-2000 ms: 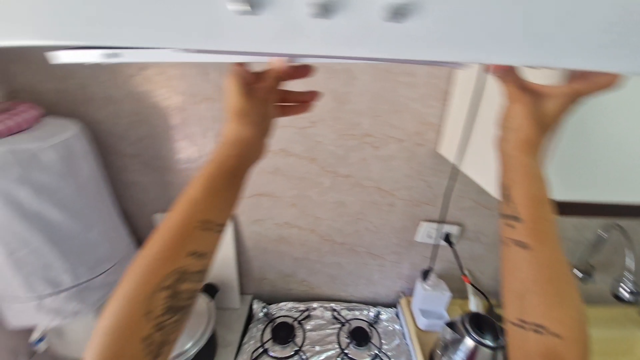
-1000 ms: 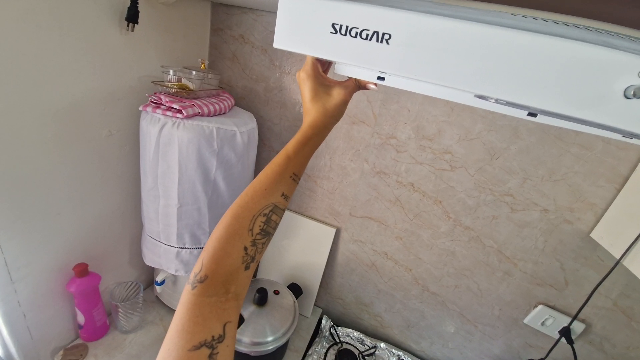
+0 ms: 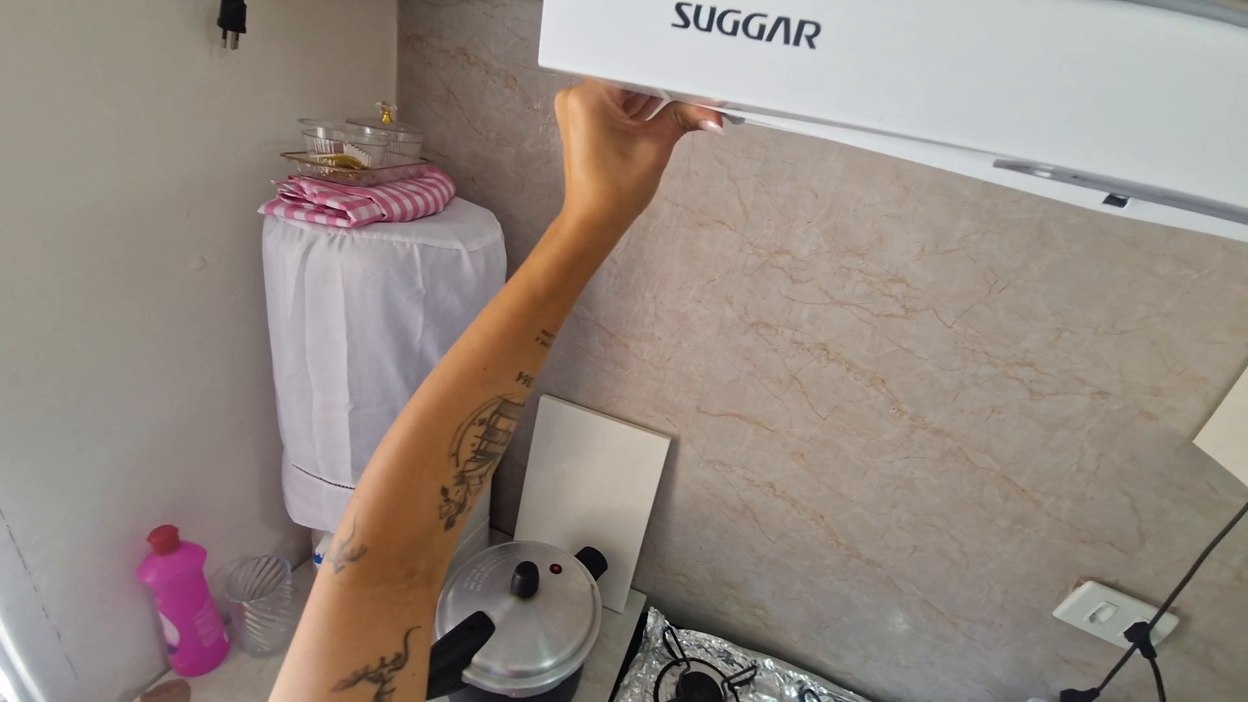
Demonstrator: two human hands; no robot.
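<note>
A white Suggar range hood spans the upper right of the head view. Raised to its lower left edge is my left hand, with the thumb along the underside and the fingers curled up beneath the rim. The fingertips are partly hidden by the hood. A thin white panel shows along the underside, slightly apart from the hood's front near the thumb. It has a small dark slot farther right. My right hand is outside the view.
Below stand a pressure cooker, a white board against the wall and a foil-covered gas stove. At left are a cloth-covered water dispenser, a pink bottle and a glass. A cable hangs by the wall outlet.
Two seconds ago both my hands were up at the hood; my right hand has since left view. The view swung left. My left hand stays at the hood's left end.
</note>
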